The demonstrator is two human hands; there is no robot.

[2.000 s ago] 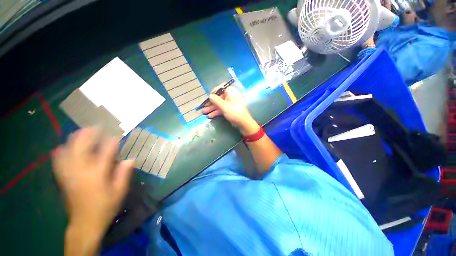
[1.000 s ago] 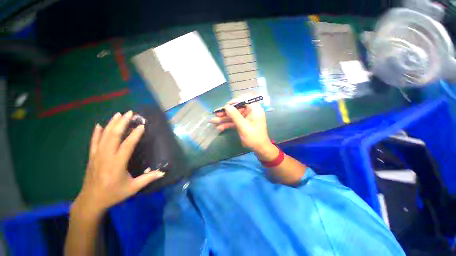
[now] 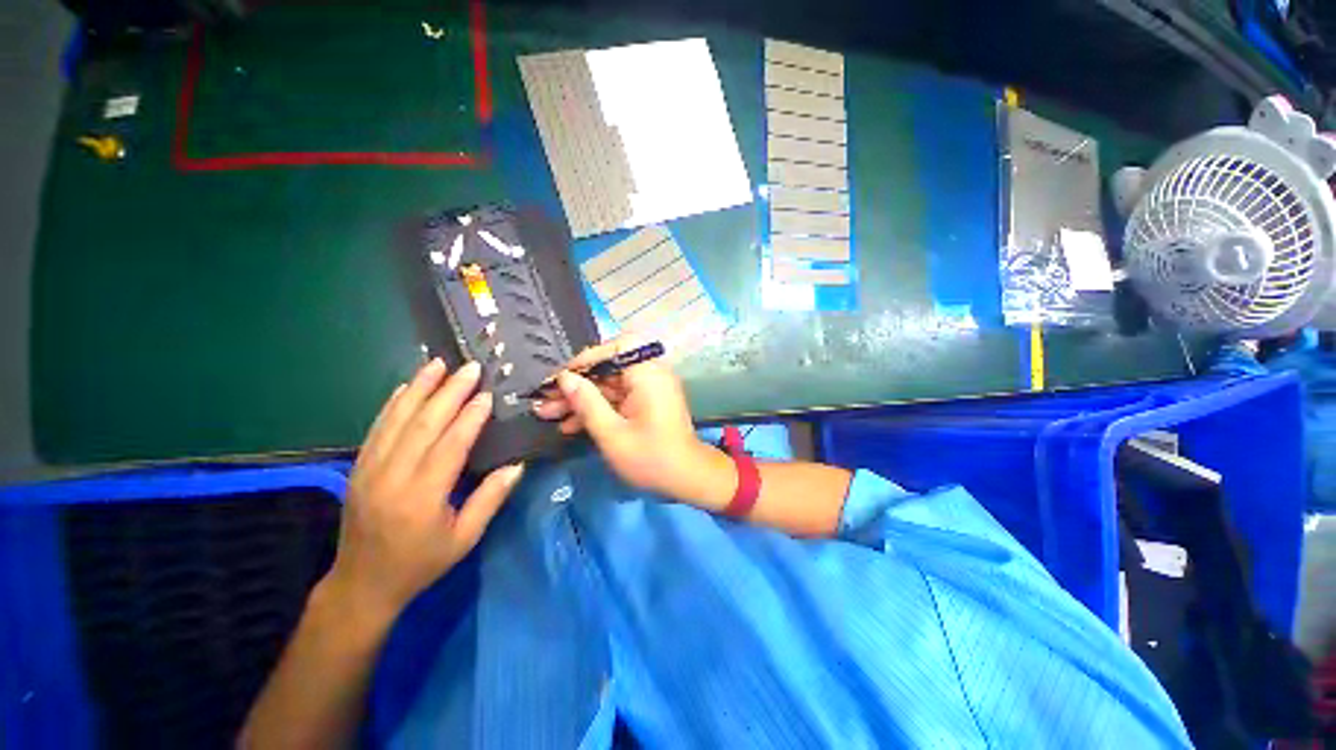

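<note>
A black plastic housing (image 3: pixel 506 308) with slanted slots and small white and orange spots lies on a dark foam pad (image 3: pixel 564 264). My left hand (image 3: pixel 418 476) rests over the lower left edge of the housing and pad, fingers slightly spread. My right hand (image 3: pixel 637 425) holds black pen-like tweezers (image 3: pixel 623 361), their tip at the lower part of the housing. Whether a small piece is at the tip is too small to tell. A short strip sheet (image 3: pixel 645 279) lies just right of the pad.
A grey-and-white release liner (image 3: pixel 667 132), a long strip sheet (image 3: pixel 807 161) and a bagged grey item (image 3: pixel 1048 191) lie on the bench. A white fan (image 3: pixel 1231 242) stands at right. A left blue tote (image 3: pixel 176 476) and right blue tote (image 3: pixel 1084 425) stand at the front edge.
The view has swung left. My right hand has moved the tweezers from the strip sheets to the housing. My left hand has come down onto the housing's lower left edge.
</note>
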